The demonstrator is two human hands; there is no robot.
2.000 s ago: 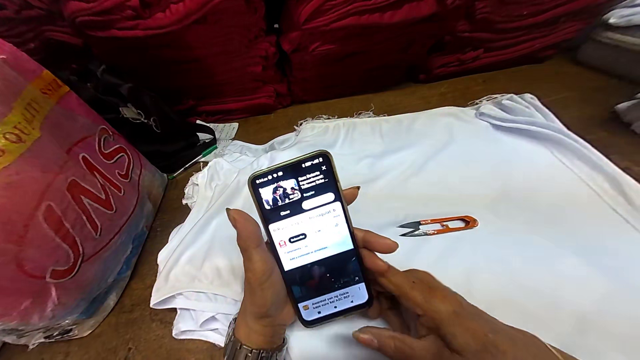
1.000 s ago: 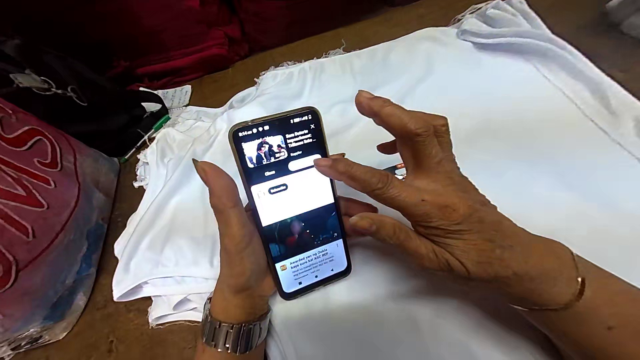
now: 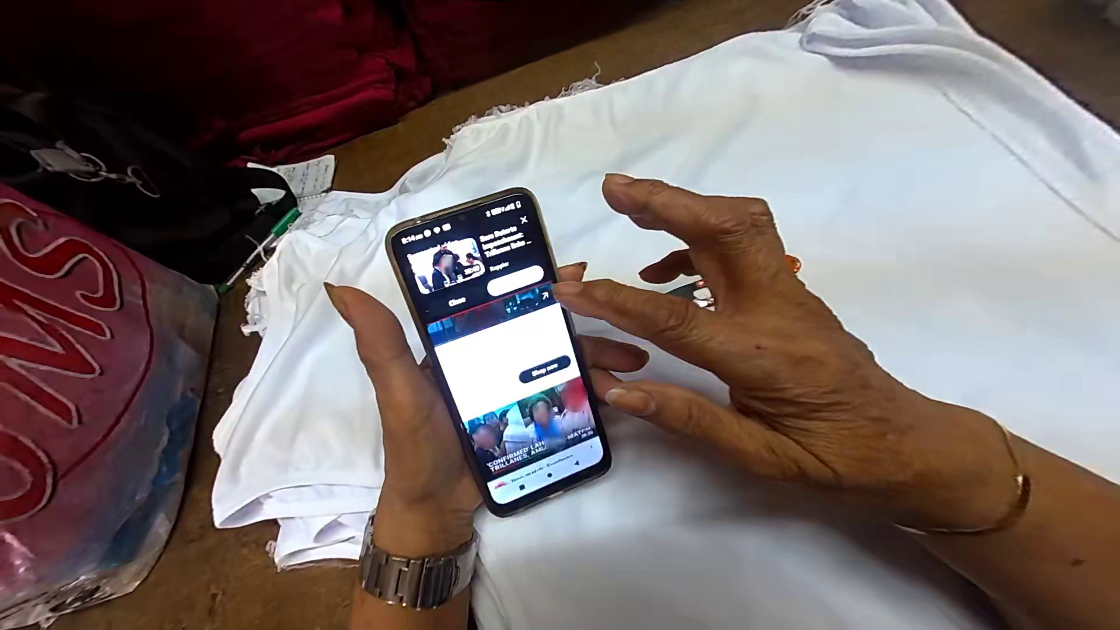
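My left hand point(image 3: 411, 420) holds a smartphone point(image 3: 503, 350) upright from behind, its lit screen facing me, with the thumb free along the left side. A metal-band wristwatch point(image 3: 418, 573) is on that wrist. My right hand point(image 3: 744, 350) has its fingers spread, holding nothing, and the index fingertip is at the screen's right edge; whether it touches I cannot tell. Beneath both hands lies white fabric point(image 3: 857, 201) with frayed edges. Thread snips point(image 3: 700, 296) rest on it, mostly hidden behind my right hand.
A pink plastic bag point(image 3: 96, 394) with red lettering stands at the left. Behind it are a black bag point(image 3: 114, 175), a green-capped pen point(image 3: 262, 248) and a paper slip point(image 3: 306, 175) on the wooden table point(image 3: 201, 569). Dark red folded fabric point(image 3: 262, 70) is piled at the back.
The phone's screen content has moved on. My right hand has come up from the phone's lower right to its upper right edge, covering most of the snips that earlier lay in view.
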